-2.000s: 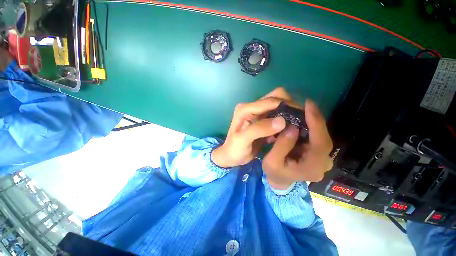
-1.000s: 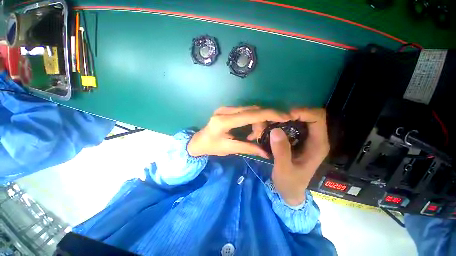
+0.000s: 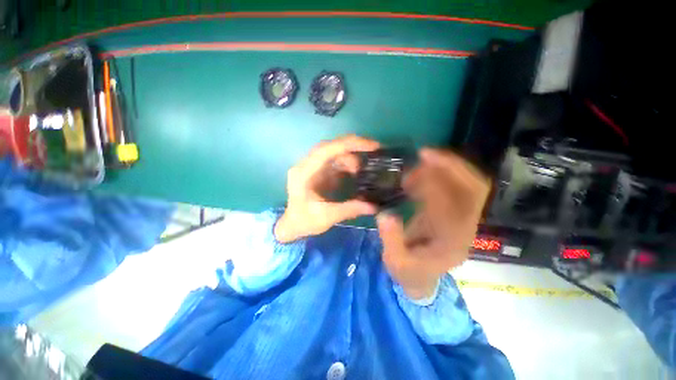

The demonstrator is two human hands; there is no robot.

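A black watch head (image 3: 382,177) is held between my two hands above the front edge of the green mat, blurred by motion. My left hand (image 3: 320,185) grips its left side with thumb and fingers. My right hand (image 3: 441,215) is at its right side, its thumb below and fingers above; it is blurred, but it appears to touch the watch head. Two more black watch heads lie side by side on the mat, a left one (image 3: 279,87) and a right one (image 3: 327,93), both with grey centres.
A black test fixture (image 3: 548,193) with red digits (image 3: 575,254) stands at the right. A metal tray (image 3: 96,111) is at the left, with thin tools (image 3: 111,111) beside it. A person's blue sleeve (image 3: 67,215) reaches in at the left. More blue clothing shows at the right edge.
The view has turned and shifted, so the tray and fixture sit differently. My hands still hold the watch head, and my right hand has opened out from around it. The two watch heads remain on the mat.
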